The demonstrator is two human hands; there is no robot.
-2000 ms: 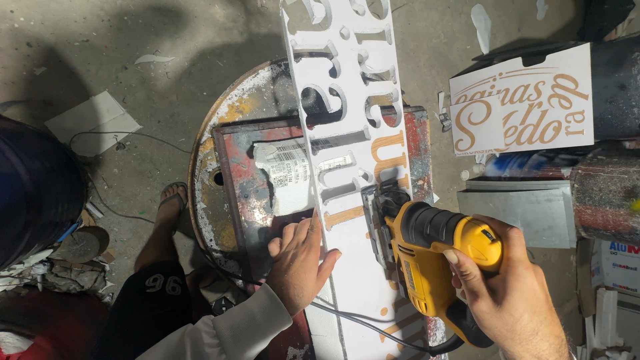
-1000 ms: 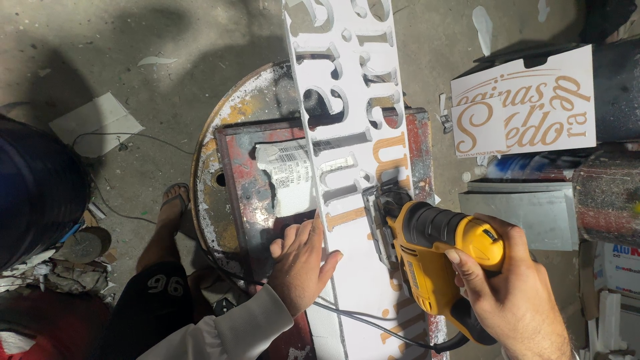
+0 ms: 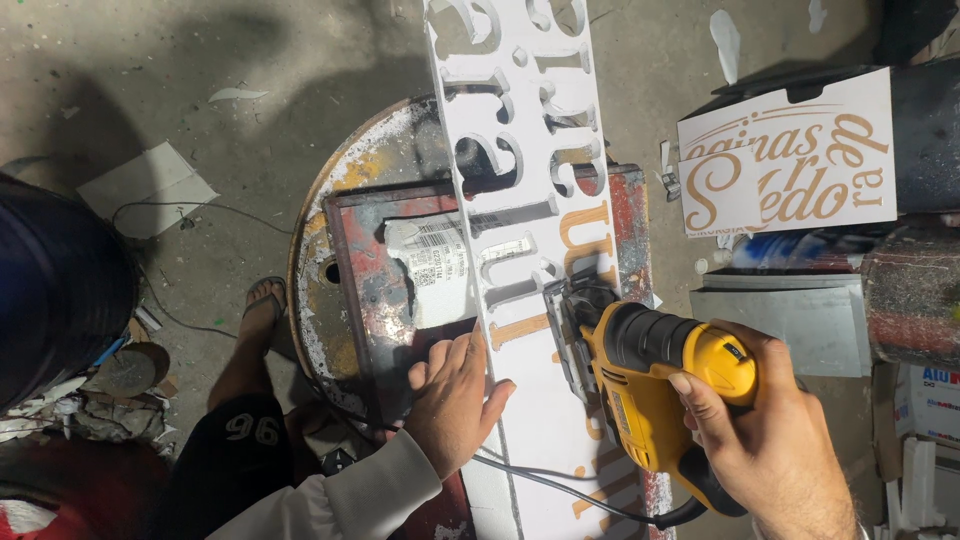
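Note:
A long white foam board (image 3: 525, 405) with cut-out letters at its far part and wood-coloured letters still filled nearer lies across a red metal frame (image 3: 637, 225) on a rusty drum top (image 3: 352, 165). My right hand (image 3: 772, 427) grips a yellow and black jigsaw (image 3: 645, 375), whose base rests on the board's right half by a wood-coloured letter; the blade is hidden. My left hand (image 3: 457, 397) presses on the board's left edge with nothing gripped. A torn foam piece with a printed label (image 3: 435, 270) lies beneath the board.
The jigsaw's black cable (image 3: 555, 487) runs across the board. A dark blue drum (image 3: 60, 285) and scraps stand at left. At right are a white box with brown lettering (image 3: 817, 172), grey sheets (image 3: 780, 322) and a paint-stained drum (image 3: 915, 300). A sandalled foot (image 3: 266, 300) is on the floor.

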